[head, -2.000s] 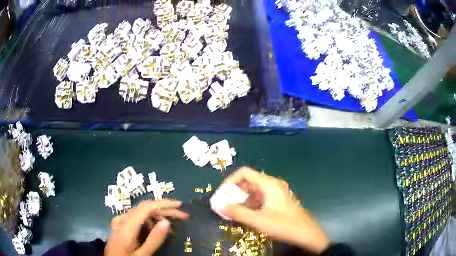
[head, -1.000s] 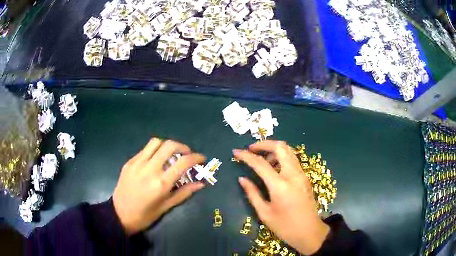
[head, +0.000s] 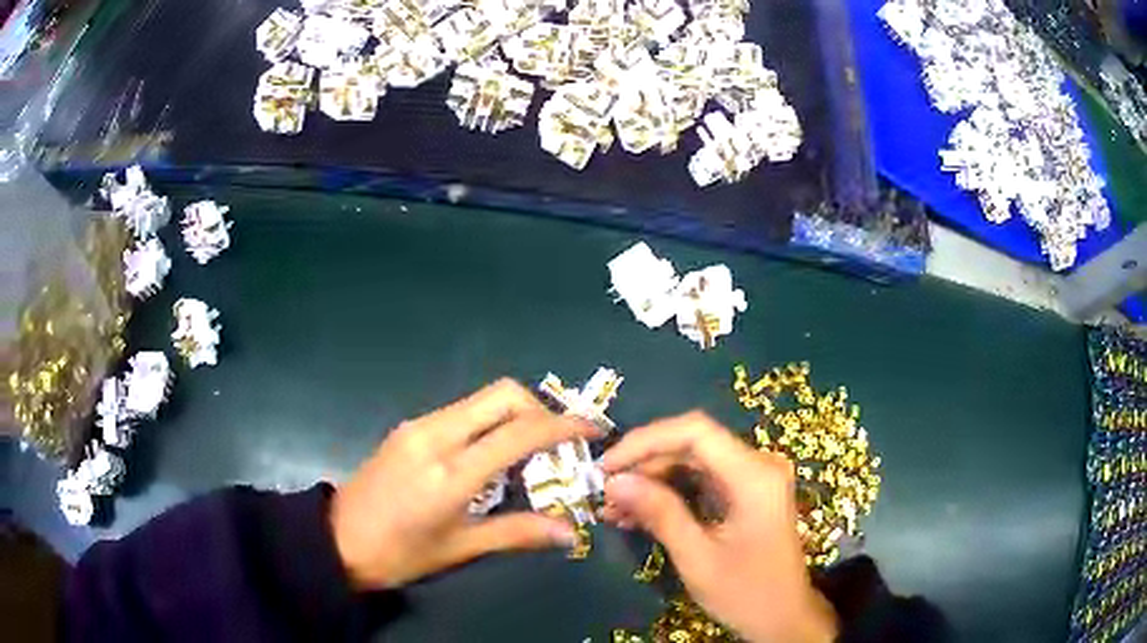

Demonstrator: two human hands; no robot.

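Observation:
My left hand point(head: 434, 490) holds a white plastic housing point(head: 562, 477) with gold in its slots between thumb and fingers, low at the centre. My right hand point(head: 723, 515) pinches at the housing's right edge; whether a brass contact is between its fingertips is hidden. A white cross-like part point(head: 586, 397) lies just beyond the fingers. Another white part point(head: 487, 495) shows partly under my left hand. A loose pile of brass contacts point(head: 824, 465) lies right of my right hand, with more brass contacts point(head: 679, 623) at the bottom edge.
Two white housings point(head: 677, 297) lie farther out on the green surface. Several white parts point(head: 146, 382) and a clear bag of brass contacts point(head: 50, 377) are at left. Fitted housings point(head: 579, 94) mass on the black surface. White parts point(head: 1019, 138) lie on a blue sheet; metal rows point(head: 1117, 502) stand at right.
The view has shifted, so the benches sit differently. My hands have come together at a housing, which my left hand now holds up. The cross-like part lies outside my left fingers.

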